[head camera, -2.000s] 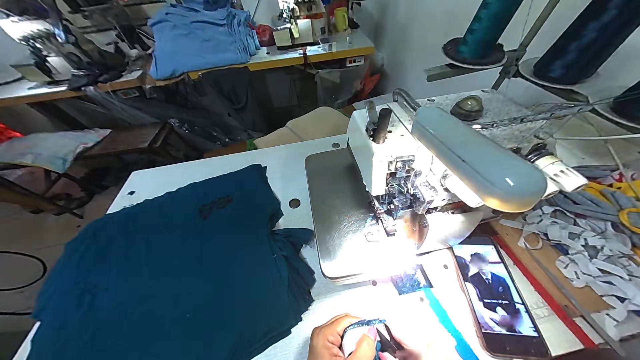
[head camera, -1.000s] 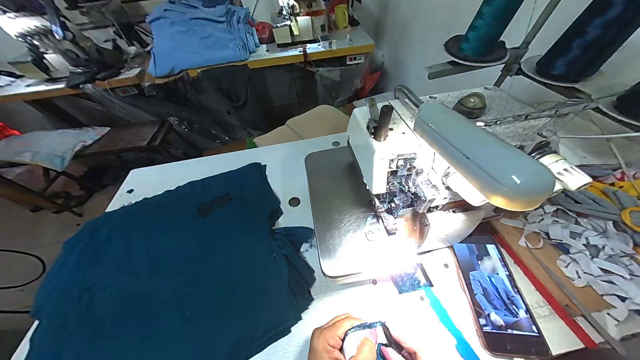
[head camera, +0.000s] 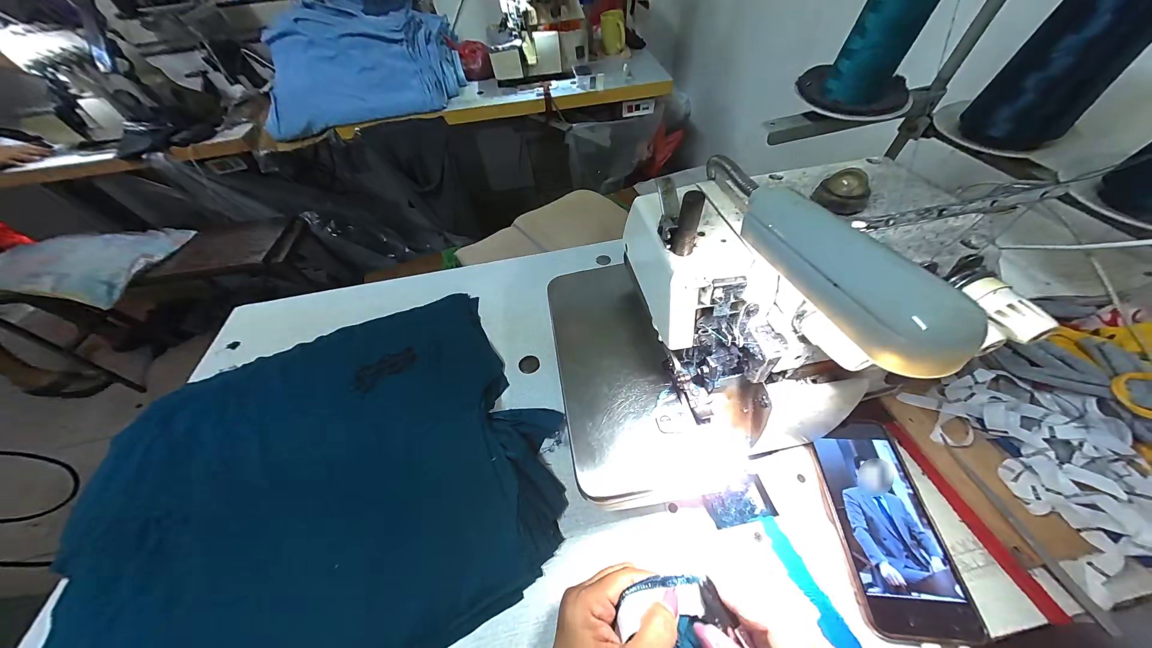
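At the bottom edge, my left hand (head camera: 605, 610) grips a small piece of dark teal and white fabric (head camera: 661, 594) with a stitched rim. My right hand (head camera: 733, 625), partly cut off and washed out by the lamp, touches the same piece at its right side, by a dark object I cannot identify. Just above stands an overlock sewing machine (head camera: 711, 297) with a lit needle area and a metal plate (head camera: 612, 360). To the left lies a stack of dark teal fabric pieces (head camera: 315, 486). A bright blue strip (head camera: 805, 576) runs right of my hands.
A smartphone (head camera: 886, 531) playing a video lies at the right, beside a red-edged strip (head camera: 981, 531) and a heap of pale fabric scraps (head camera: 1053, 450). Thread cones (head camera: 882, 54) stand at the upper right. Behind are a stool (head camera: 225, 247) and another table with blue garments (head camera: 360, 67).
Both hands stay near the bottom edge around the small fabric piece, with slight shifts of the fingers. The picture on the phone screen has changed.
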